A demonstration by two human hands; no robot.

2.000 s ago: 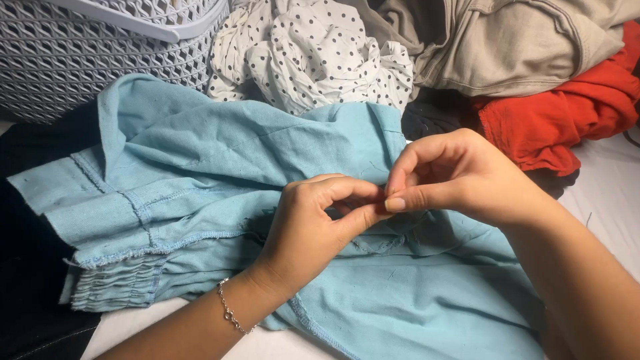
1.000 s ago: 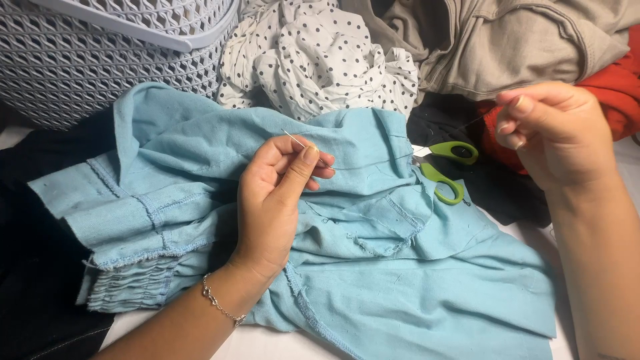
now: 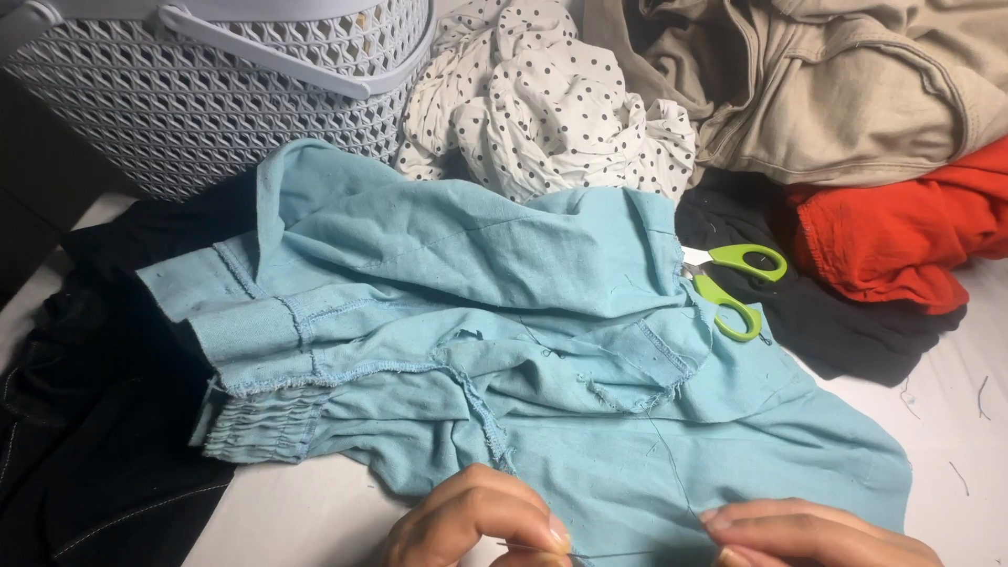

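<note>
A light blue garment (image 3: 504,260) with frayed blue seams and a gathered edge lies spread in the middle. My left hand (image 3: 484,524) is at the bottom edge, thumb and fingertips pinched on a thin sewing needle (image 3: 516,546). To its right my right hand (image 3: 803,535) pinches a dark thread (image 3: 673,465), which runs up over the blue fabric. Both hands are partly cut off by the frame. Green-handled scissors (image 3: 736,315) rest at the garment's right side, their blades mostly hidden under the cloth.
A grey woven plastic basket (image 3: 236,110) stands at the back left. Behind the garment lie a white polka-dot cloth (image 3: 543,110), a beige garment (image 3: 866,94), red fabric (image 3: 882,244) and black fabric (image 3: 858,346). Dark fabric (image 3: 94,441) covers the left. Loose thread bits (image 3: 982,398) lie at right.
Both hands have moved down to the bottom edge, off the middle of the blue garment. The right hand was raised near the red fabric one second ago. The scissors, hidden at first, now show.
</note>
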